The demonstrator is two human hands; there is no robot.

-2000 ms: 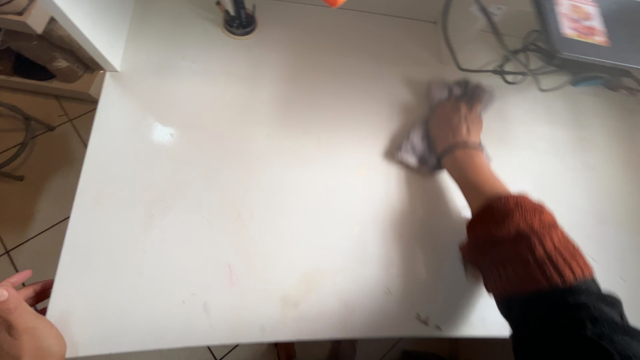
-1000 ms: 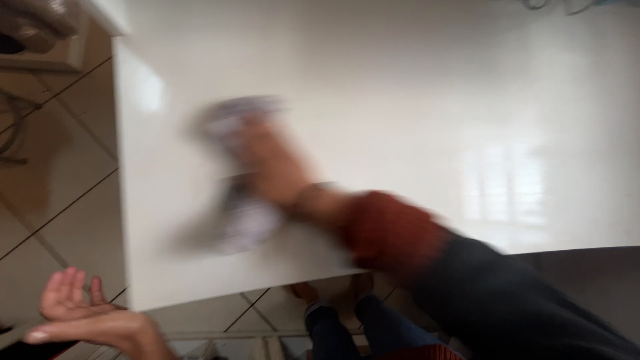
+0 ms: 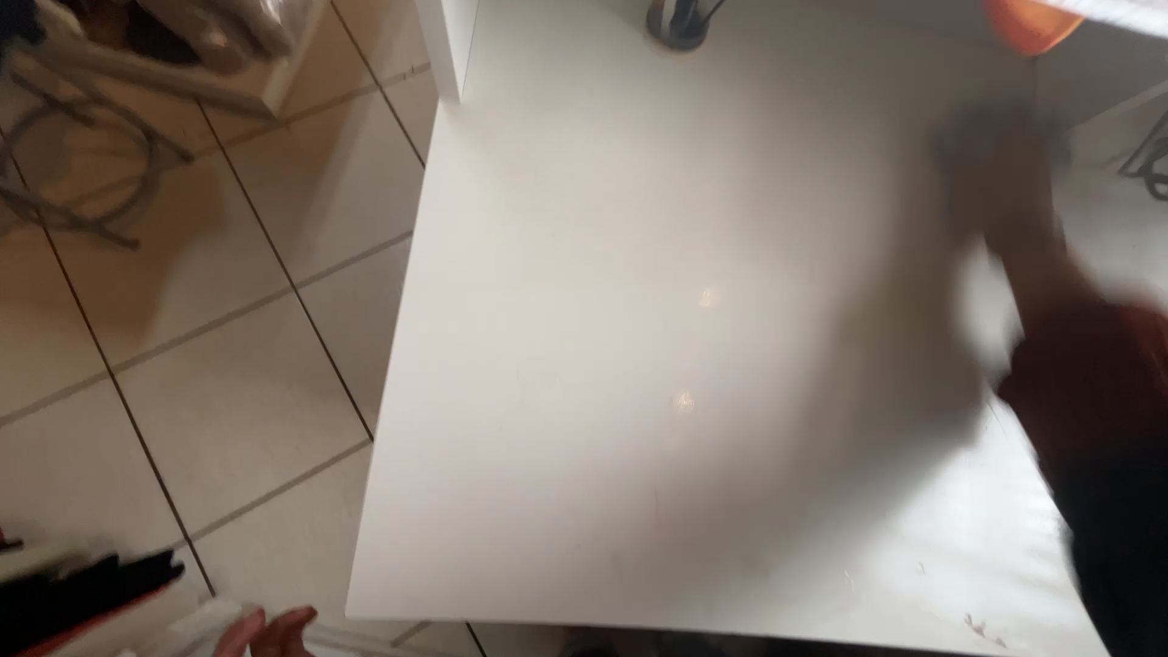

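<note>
My right hand (image 3: 1013, 182), blurred by motion, is at the upper right over the white tabletop (image 3: 584, 365), pressing a greyish cloth (image 3: 967, 146) whose outline is smeared. A dark sleeve with a rust-red knit cuff (image 3: 1086, 365) covers the forearm. Only some fingers of my left hand (image 3: 269, 634) show at the bottom edge of the view, off the table's left side, apart from one another and holding nothing visible.
At the table's back stands a dark round base (image 3: 677, 26). An orange object (image 3: 1031, 26) and a dark cable (image 3: 1154, 164) are at the upper right. A white upright panel (image 3: 447, 46) meets the back left corner. A metal stand (image 3: 82, 164) is on the tiled floor (image 3: 246, 365).
My right hand with the cloth has gone from the table's front left part to the back right. Less of my left hand shows. The view has shifted a lot.
</note>
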